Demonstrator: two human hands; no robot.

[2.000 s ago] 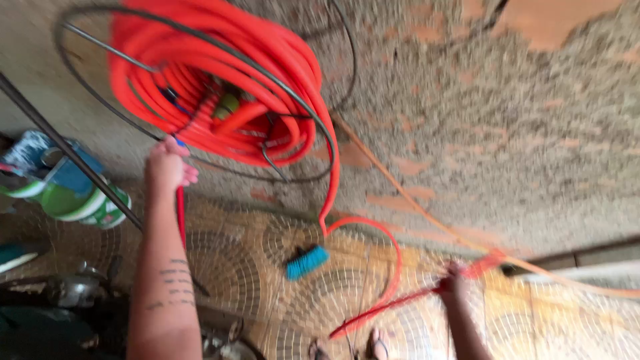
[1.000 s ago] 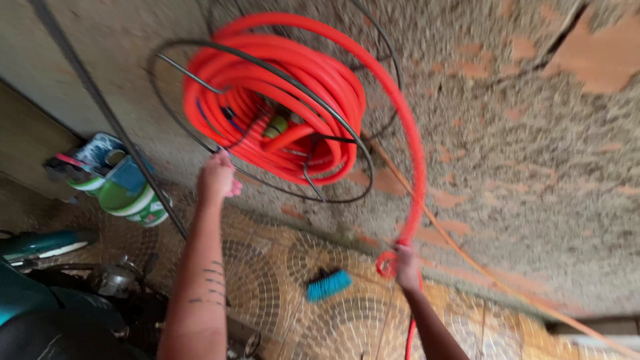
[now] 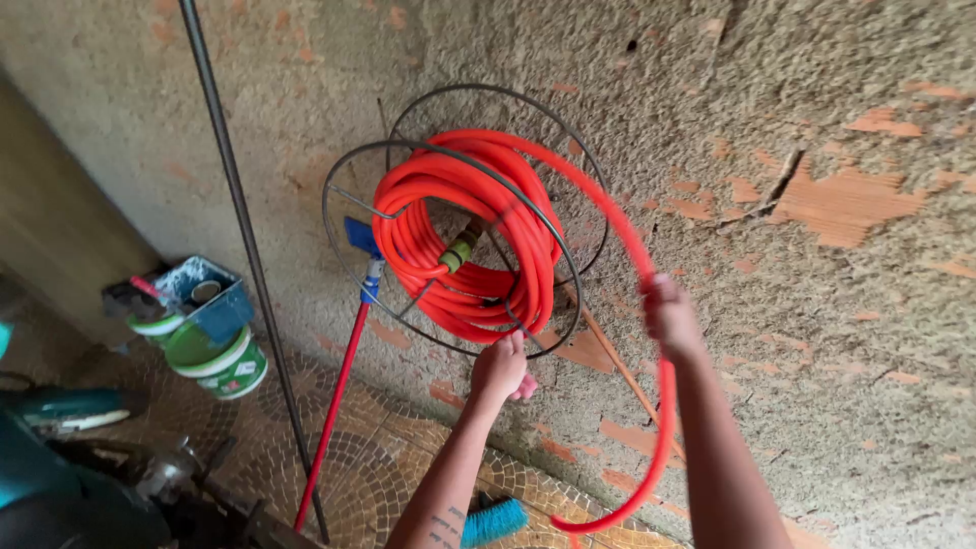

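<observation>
A red hose point(image 3: 496, 191) lies coiled in many loops on a dark metal wire hose reel point(image 3: 577, 293) against the rough wall. Inside the coil sits a green hose connector point(image 3: 460, 248). My right hand point(image 3: 671, 316) grips the hose's free run, which arcs from the top of the coil to the right and hangs below the hand in a curve. My left hand point(image 3: 502, 368) is at the bottom of the reel, its fingers curled by the front wire ring; whether they hold the ring cannot be told.
A red-handled tool point(image 3: 343, 381) with a blue head leans left of the reel, beside a dark pole point(image 3: 244, 221). Green-and-white buckets point(image 3: 229, 374) and a blue tray point(image 3: 229, 309) stand left. A turquoise brush point(image 3: 496, 522) rests on the tiled floor; part of a motorcycle point(image 3: 69, 473) is lower left.
My right hand has risen from low down to beside the reel with the hose in it. The hose's free run now arcs from the coil's top. The view has shifted.
</observation>
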